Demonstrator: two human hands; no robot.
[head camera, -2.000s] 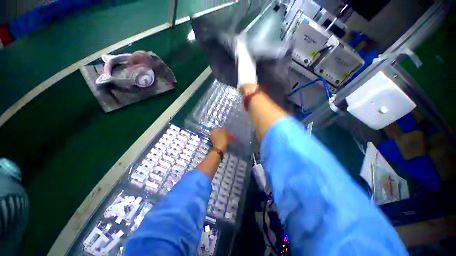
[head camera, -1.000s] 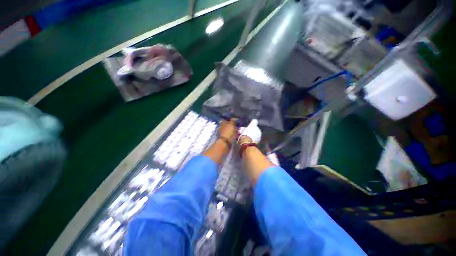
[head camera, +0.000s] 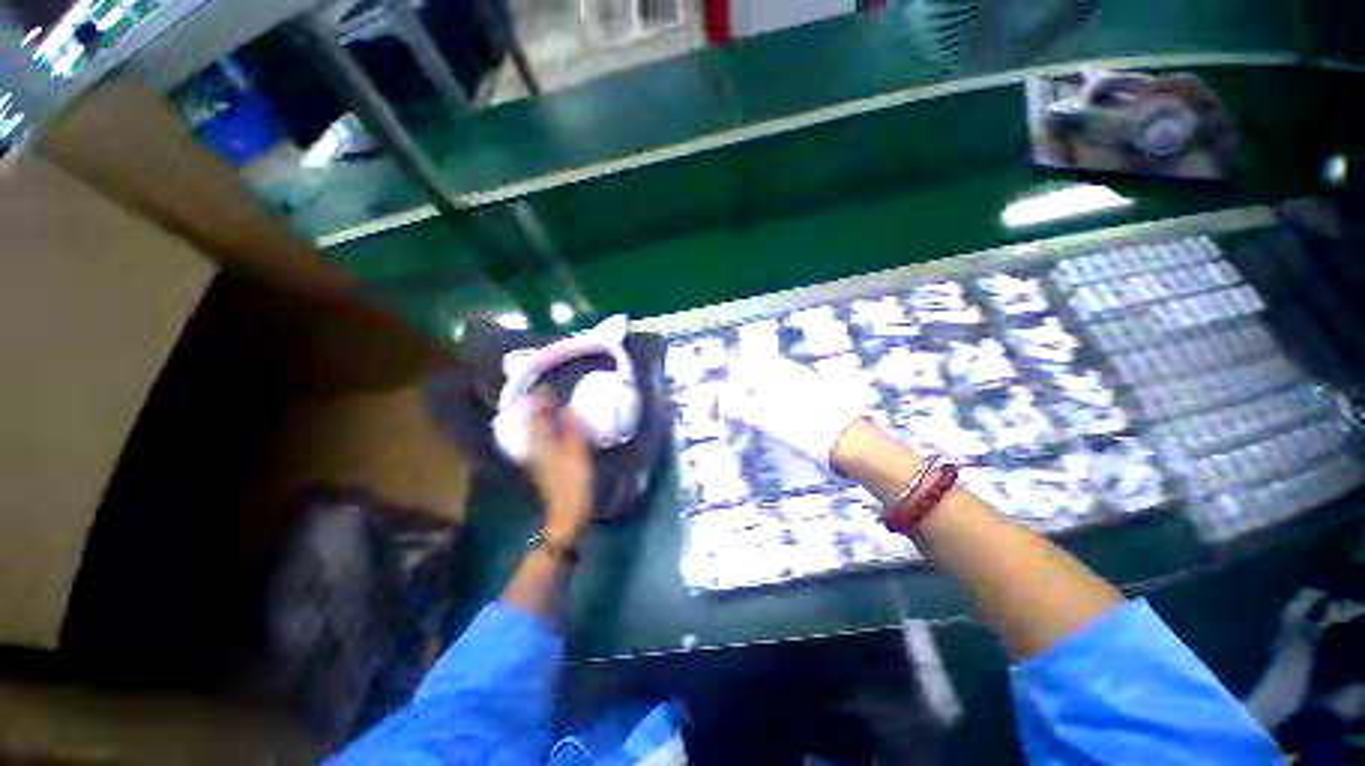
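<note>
A pale pink and white cat-ear headset lies on a dark grey bag on the green bench. My bare left hand is at its near side, with fingers on or just over the headset; whether it grips is unclear. My right hand, in a white glove, is over a large tray of clustered white parts. The glove blurs into the white parts, so its fingers and any held thing cannot be made out.
A second tray with tight rows of small parts is at the right. Another headset lies on a grey sheet on the green surface at the far right. A large brown carton stands at the left. A metal post rises behind the bench.
The view has swung left to the headset and carton. My hands have moved apart from the grey bag beyond the trays; my left is now at the headset, my right over the clustered parts.
</note>
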